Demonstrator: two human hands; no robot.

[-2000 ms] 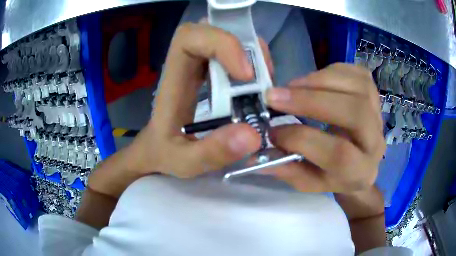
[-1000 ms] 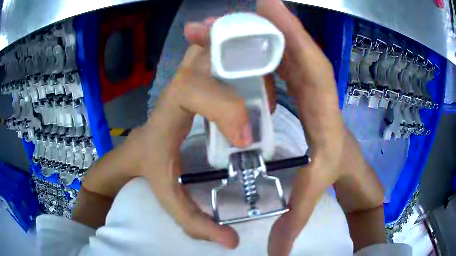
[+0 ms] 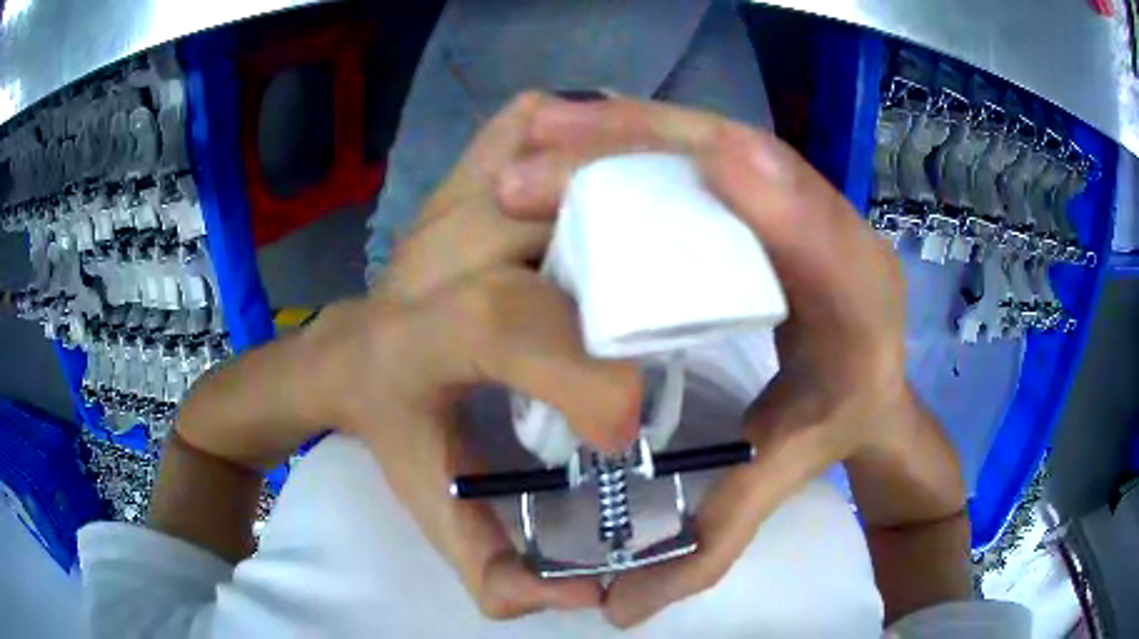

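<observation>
The white lever body [image 3: 675, 256] is held over my lap, its broad end tilted up toward the camera. The black cross pin [image 3: 510, 483] sticks out on both sides below it. The coil spring [image 3: 613, 502] stands at the pin's middle, between the legs of the wire bail [image 3: 621, 560]. My left hand [image 3: 462, 325] grips the lever, its thumb or a finger over the body just above the spring. My right hand [image 3: 824, 312] wraps the lever's other side. Fingertips of both hands meet under the bail. The lever's middle is partly hidden by fingers.
A blue bin [image 3: 229, 200] on the left holds overlapping rows of levers. Another blue bin [image 3: 1084, 312] on the right holds rows of levers with bails over a pale liner sheet [image 3: 924, 362]. A red crate [image 3: 354, 125] is beneath. The steel bench edge [image 3: 113, 44] curves along the top.
The lever's broad end has tipped toward the camera and down. The pin and bail sit slightly lower. My right hand has curled around the lever, and fingertips have closed under the bail.
</observation>
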